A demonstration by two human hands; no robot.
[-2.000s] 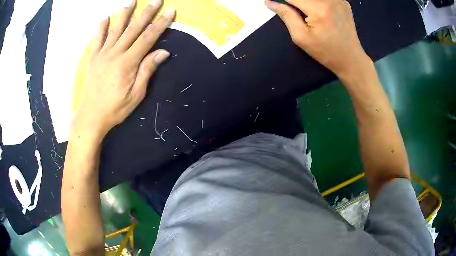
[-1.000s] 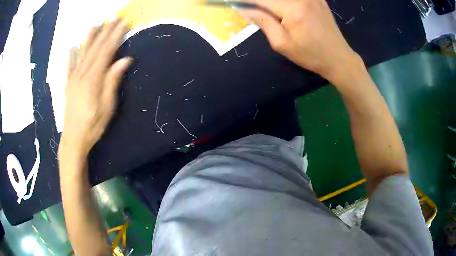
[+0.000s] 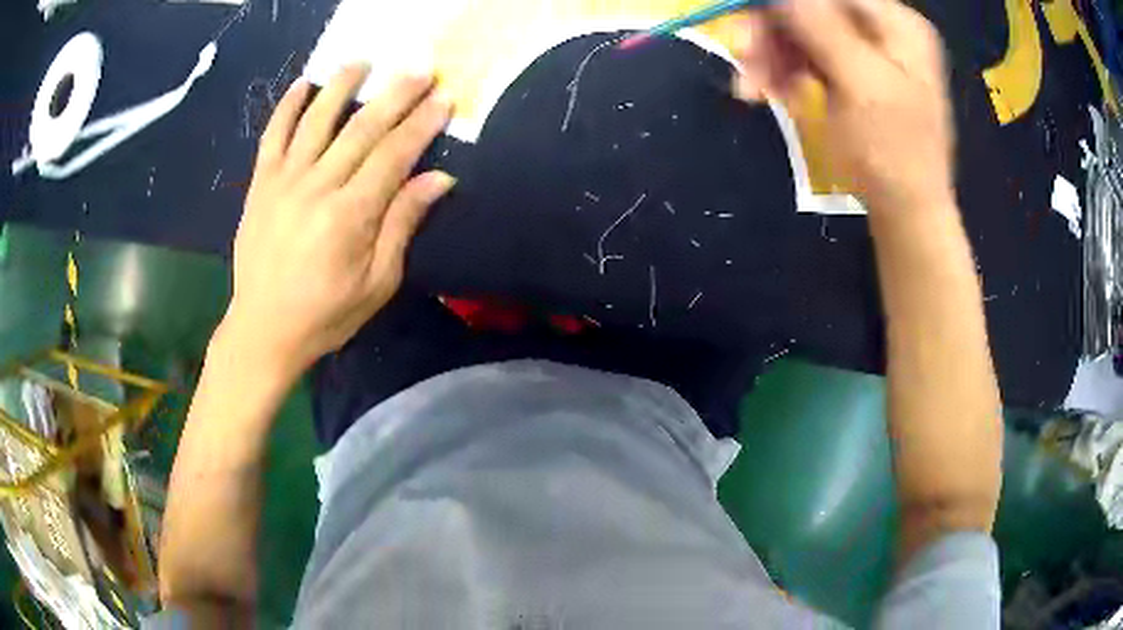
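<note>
The curved yellow pattern (image 3: 530,27) lies on a white cut fabric piece (image 3: 357,33) whose edge shows around the arch. Both are cut off by the top edge of the view. My left hand (image 3: 339,215) lies flat with fingers spread on the left end of the pattern and fabric, holding nothing. My right hand (image 3: 862,105), blurred, is over the right side of the arch and holds a thin teal pencil (image 3: 696,19). The pencil's reddish tip points left, near the top of the arch's inner edge.
A white tape roll (image 3: 84,80) with a loose tail lies at upper left. Other yellow patterns (image 3: 1016,68) and a small white scrap (image 3: 1066,201) lie at right. Thread ends are scattered on the dark cloth. A yellow-framed cart (image 3: 105,369) stands lower left.
The view has turned, so the tape roll now shows at upper left and the whole arch is before me. The pencil now points left with its reddish tip visible. My left hand is on the pattern's left end.
</note>
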